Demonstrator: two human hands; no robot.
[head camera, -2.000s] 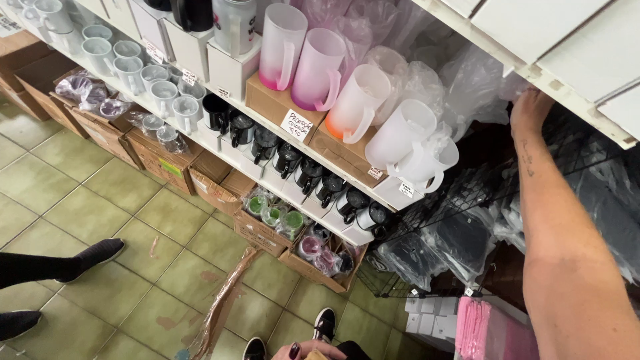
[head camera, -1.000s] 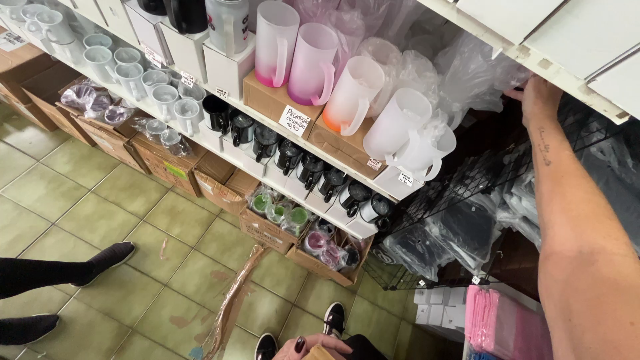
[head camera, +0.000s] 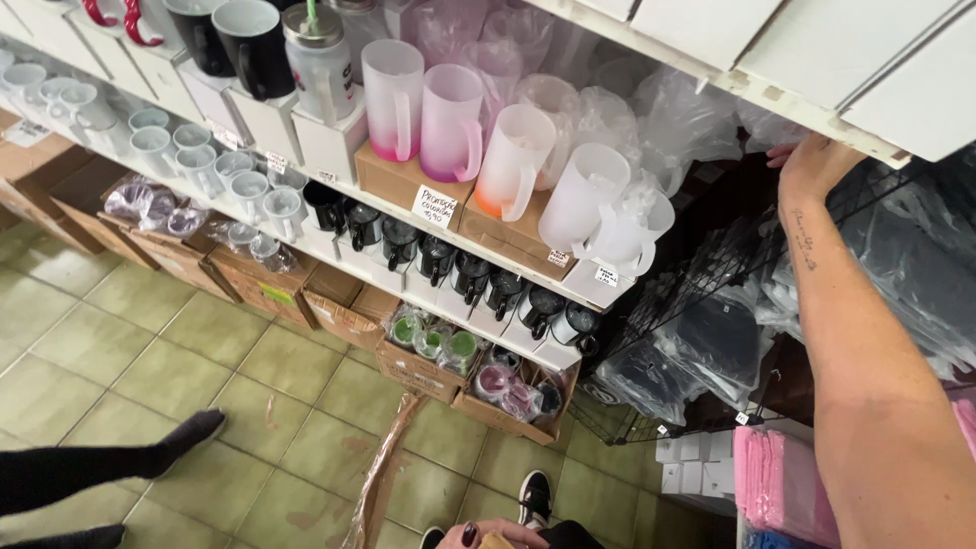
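My right hand (head camera: 816, 164) reaches up at the end of the mug shelf, just under the upper shelf's edge, beside clear plastic wrapping (head camera: 686, 114). Its fingers are partly hidden, so whether it grips anything is unclear. At the bottom edge my left hand (head camera: 503, 534) is partly in view, its fingers around a tan object (head camera: 496, 541) that is mostly cut off. Frosted mugs with pink (head camera: 393, 99), purple (head camera: 451, 122) and orange (head camera: 515, 160) bases stand on cardboard boxes, beside plain frosted mugs (head camera: 585, 194). Black-handled mugs (head camera: 469, 274) line the shelf below.
White boxes (head camera: 923, 99) fill the upper shelf. A black wire rack (head camera: 671, 305) holds bagged dark items (head camera: 709, 343); pink packs (head camera: 778, 480) lie below. Cardboard boxes (head camera: 259, 282) line the tiled floor, with a cardboard strip (head camera: 381, 465). Another person's legs (head camera: 91, 473) are at left.
My right hand stays by the shelf's end, its fingers shifting slightly. My left hand remains low with the tan object. The view has moved slightly.
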